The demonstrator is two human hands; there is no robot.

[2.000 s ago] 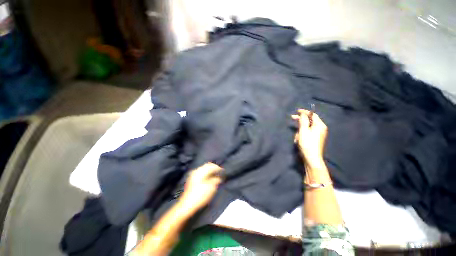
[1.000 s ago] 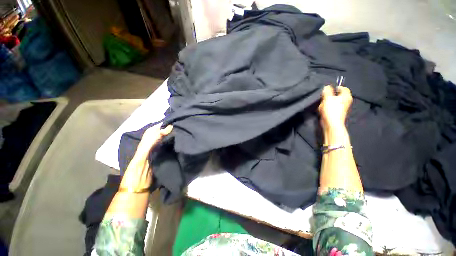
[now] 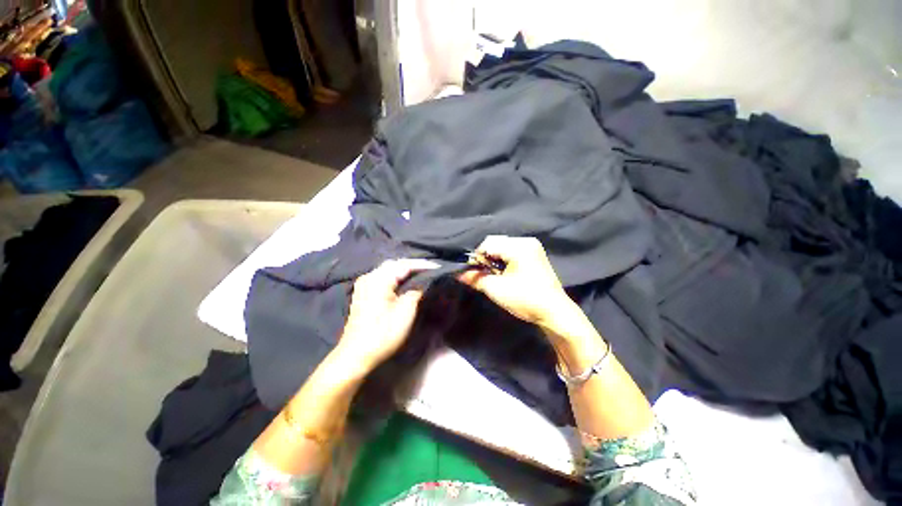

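Note:
A dark grey garment [image 3: 504,168] lies crumpled on the white table [image 3: 495,400], its near edge raised between my hands. My left hand [image 3: 381,306] pinches the edge of the cloth. My right hand [image 3: 519,282] is close beside it on the right, closed around small thread snips [image 3: 485,262]; a bit of metal shows at its fingertips. The fingertips of both hands are at the same stretch of edge. Whether the right fingers also grip cloth is hard to tell.
A pile of the same dark cloth [image 3: 791,257] spreads to the right. A pale bin [image 3: 109,346] with dark garments [image 3: 208,425] stands at the left, with a second bin [image 3: 89,267] beyond. Blue bundles [image 3: 114,143] and a green-and-yellow bag [image 3: 252,104] lie behind. Green cloth [image 3: 415,460] is at my lap.
My hands were spread wide along the cloth; they have come together at its near edge. My right hand moved left and down with the snips, my left hand moved right.

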